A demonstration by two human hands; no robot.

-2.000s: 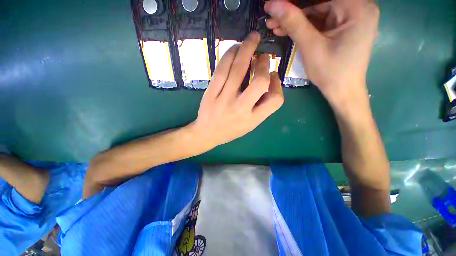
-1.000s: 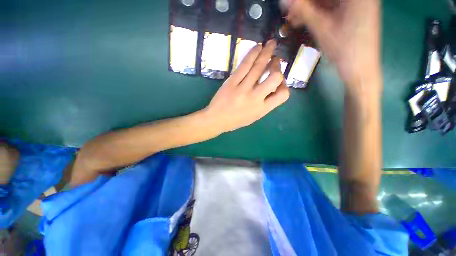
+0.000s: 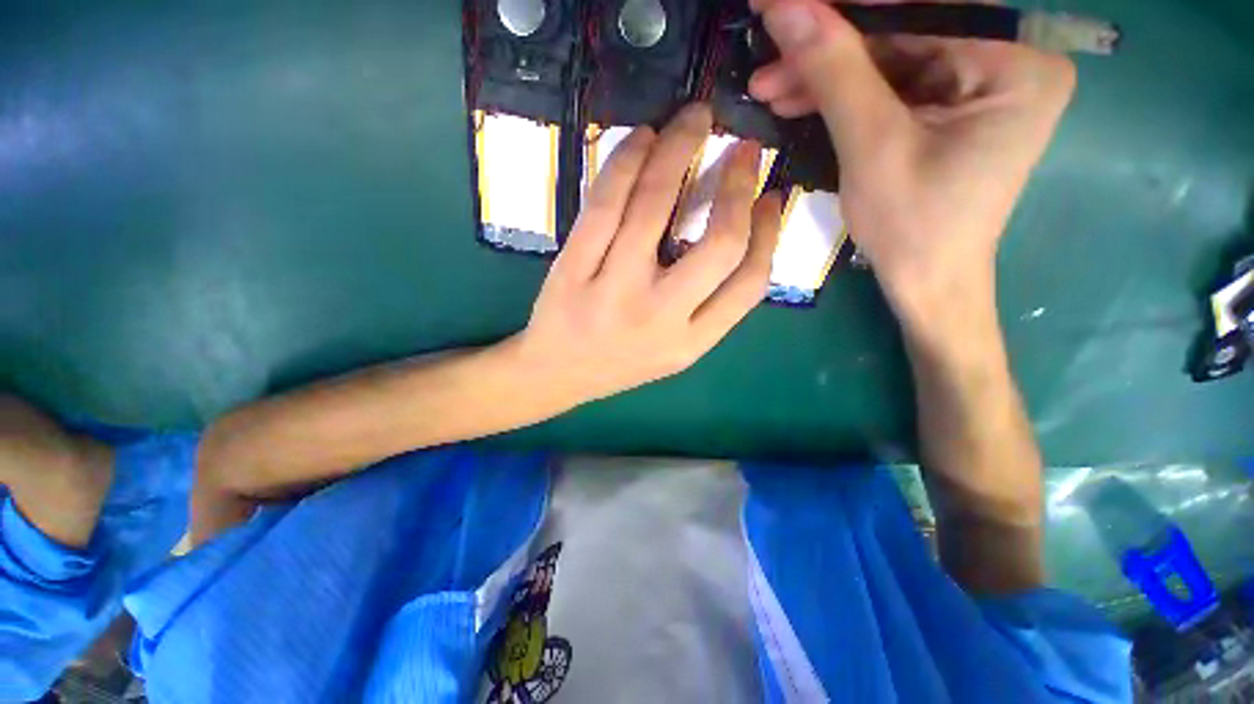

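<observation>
Several black device housings (image 3: pixel 523 83) lie side by side at the top centre. Each shows a white battery (image 3: pixel 519 176) with yellow-orange edges at its near end; two show a silver disc (image 3: pixel 642 21) at the far end. My left hand (image 3: pixel 646 261) rests over the middle housings with its fingertips on them. My right hand (image 3: pixel 921 138) holds a black pen-like tool (image 3: pixel 949 19) with a pale rear end; its fingertips are over the far end of a housing right of centre. The tool's tip is hidden. The rightmost housing is tilted and partly covered by my right hand.
The green bench (image 3: pixel 275 248) lies under the housings. A black-and-white unit (image 3: pixel 1228 319) lies at the right edge. A blue plastic bin (image 3: pixel 1172 575) is at lower right. Another person's forearm (image 3: pixel 55 475) and blue sleeve are at lower left.
My right hand, blurred a second ago, is now sharp and its tool shows. The row shows fewer housings left of my left hand than before. The view has shifted somewhat.
</observation>
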